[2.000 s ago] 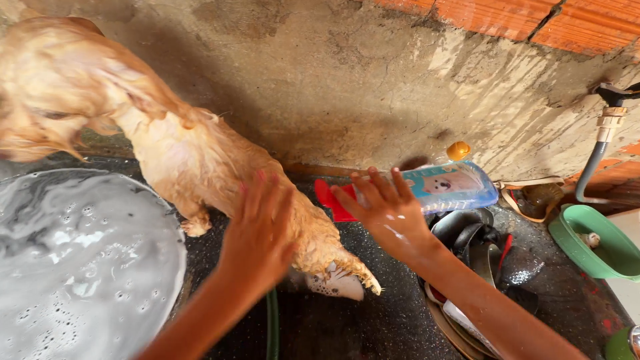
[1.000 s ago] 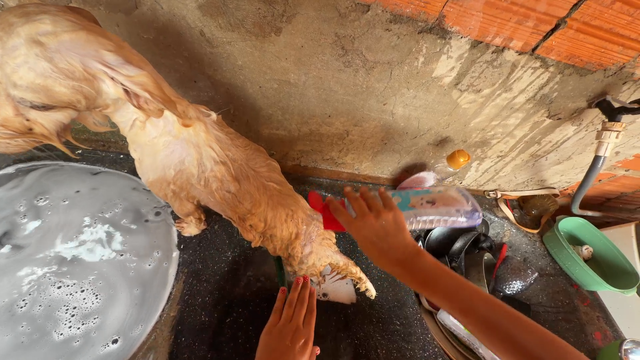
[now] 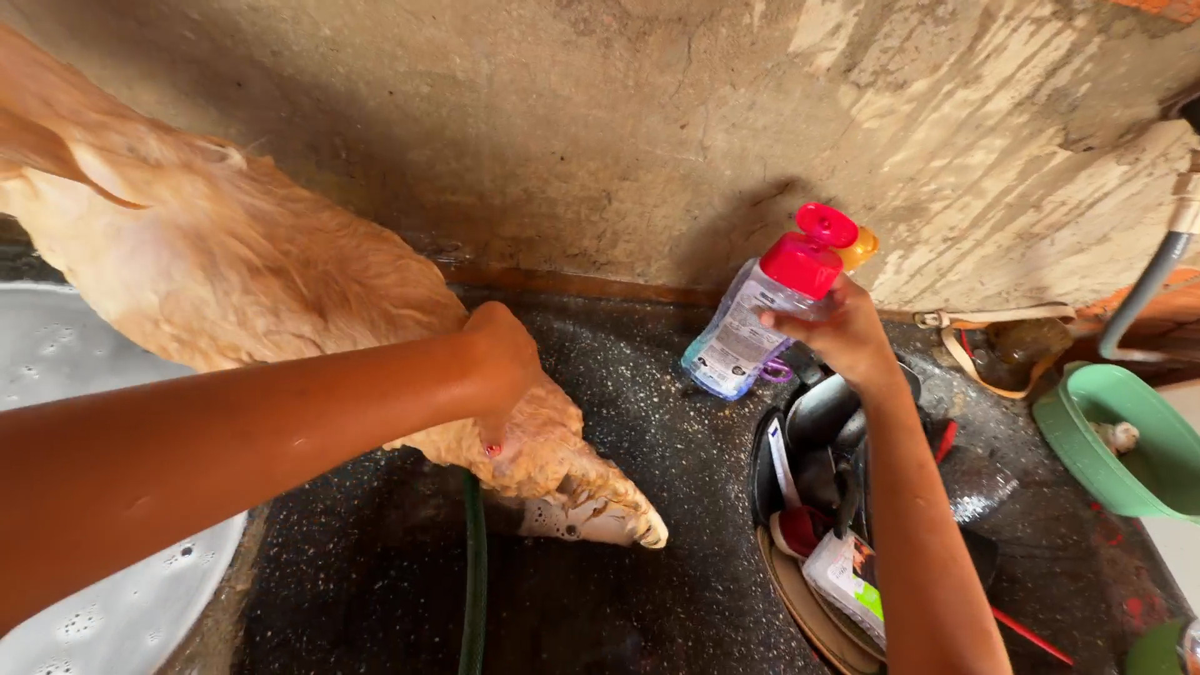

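A wet, tan-furred dog [image 3: 309, 272] stands on the dark speckled counter, its hindquarters toward the middle and its head out of view at the left. My left hand [image 3: 506, 375] lies on its rump near the base of the tail, fingers curled down over the wet fur; whether they grip is hidden. In my right hand [image 3: 830, 328] is a clear plastic bottle [image 3: 736, 333] with a red flip cap, upright but tilted, its cap raised. The bottle's lower part holds bluish liquid, and its label bears writing. Foam [image 3: 581, 520] lies under the tail.
At the left is a large round basin [image 3: 56, 347] of soapy water. A green hose [image 3: 475, 572] runs below the dog. Dark pans [image 3: 816, 412] and a sponge packet [image 3: 844, 572] sit at the right, near a green plastic tub [image 3: 1106, 450], a strap and a grey pipe. A rough wall stands behind.
My left hand has moved from the counter below the tail onto the dog's rump. The bottle, lying on its side under my right hand, has been lifted and turned cap up. The view has moved closer.
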